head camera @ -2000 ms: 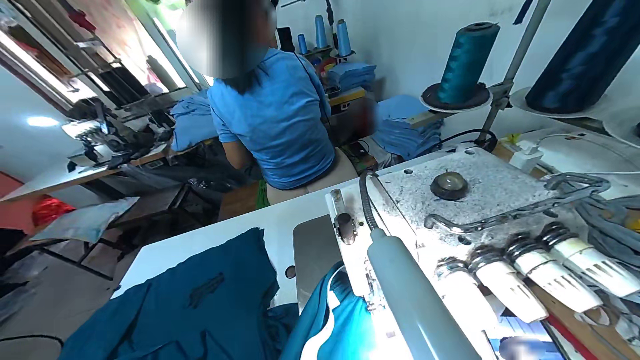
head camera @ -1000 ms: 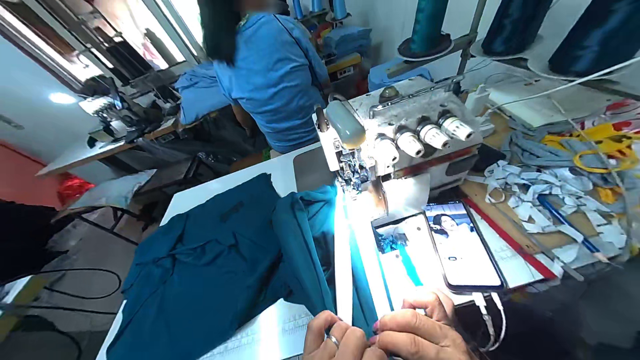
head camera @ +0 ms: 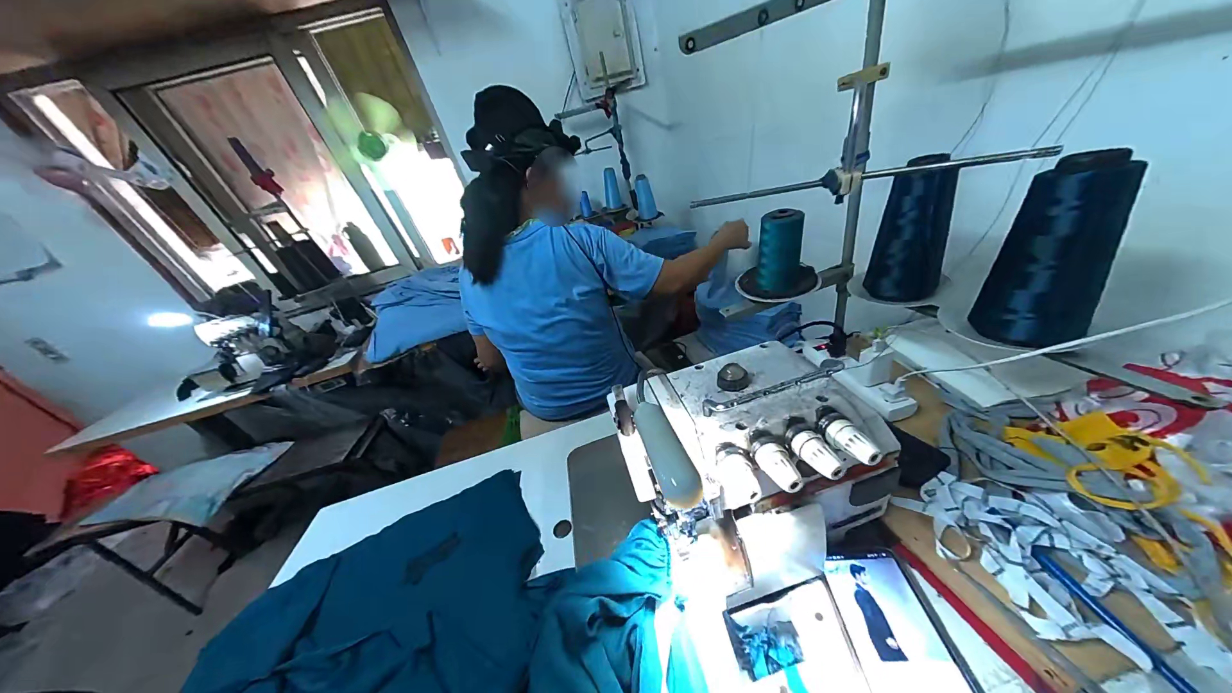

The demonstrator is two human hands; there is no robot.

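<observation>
Neither of my hands shows in the head view. An overlock sewing machine (head camera: 760, 423) stands on the white table, its lamp glaring over the needle area. Teal fabric (head camera: 606, 616) runs up to the presser foot, where the glare hides detail. More dark teal fabric (head camera: 414, 587) lies spread over the table's left part. A phone (head camera: 890, 616) with its screen lit lies right of the needle area. Cones of teal thread (head camera: 780, 252) and dark blue thread (head camera: 1054, 255) stand on the thread stand behind the machine.
Fabric strips (head camera: 1020, 549), yellow trimmings (head camera: 1121, 462) and a blue tool (head camera: 1107, 616) lie at the right. A co-worker (head camera: 563, 318) sits beyond the machine with an arm stretched right. Another sewing machine (head camera: 250, 342) stands at the back left.
Both my hands, at the pale strip and teal fabric one second ago, are out of view. The co-worker's arm is now stretched to the right. The view has tipped upward.
</observation>
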